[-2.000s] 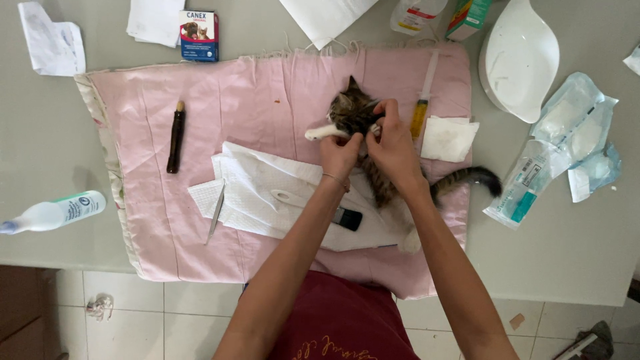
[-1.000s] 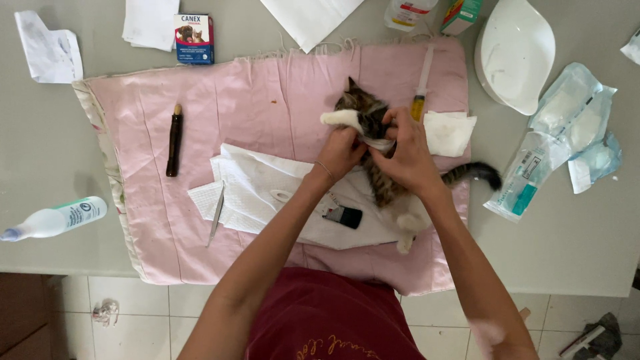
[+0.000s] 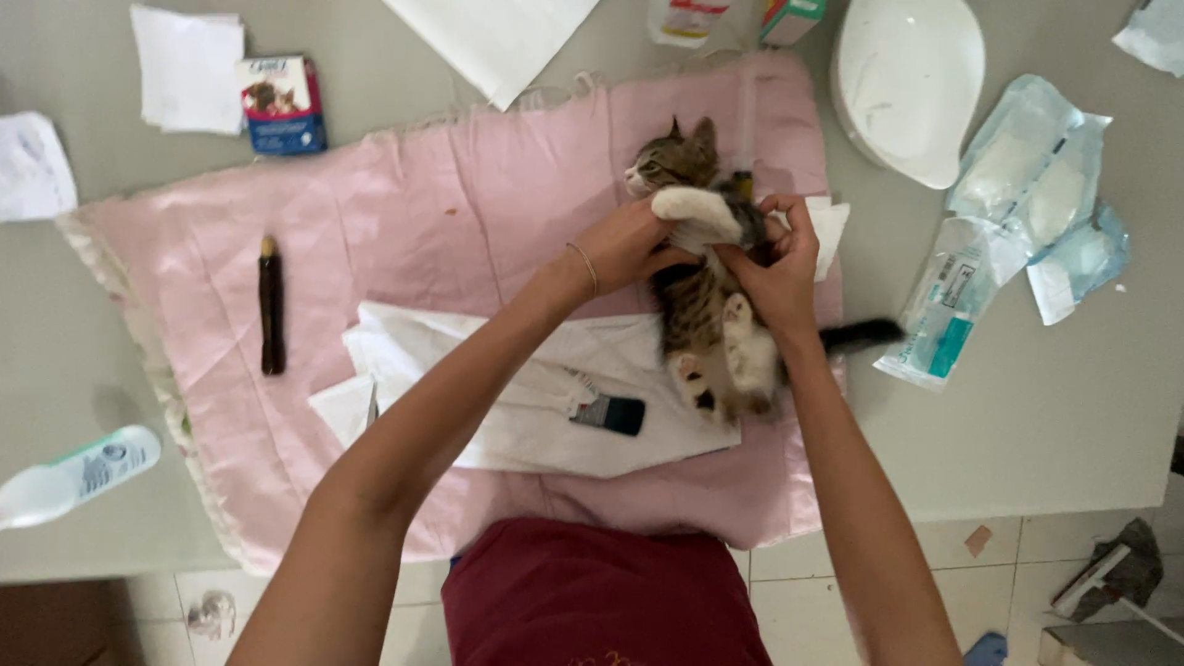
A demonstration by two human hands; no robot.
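A tabby kitten with white paws [image 3: 694, 305] lies partly on its back on the pink quilted cloth [image 3: 499, 203], its head toward the far edge and its hind paws showing. My left hand [image 3: 634, 242] holds the chest beneath the raised white foreleg. On the other side, my right hand [image 3: 777, 264] grips the shoulder area; its fingertips are partly hidden by fur. Behind the kitten lies a syringe [image 3: 746, 129] with yellow-brown liquid. White paper sheets [image 3: 527, 425] lie under the kitten's hindquarters, with a dark-ended object [image 3: 607, 413] on them.
A dark brown stick-like tool [image 3: 271, 310] lies at the cloth's left. Around it stand or lie a white bottle [image 3: 83, 474], a medicine box [image 3: 283, 106], a white basin [image 3: 911, 88], opened blue-and-clear packaging [image 3: 1027, 185] and a gauze pad [image 3: 828, 231]. Tiled floor shows below the table edge.
The kitten has rolled further onto its back, with its hind paws now turned up. Both hands have stayed on its upper body. The view has shifted somewhat.
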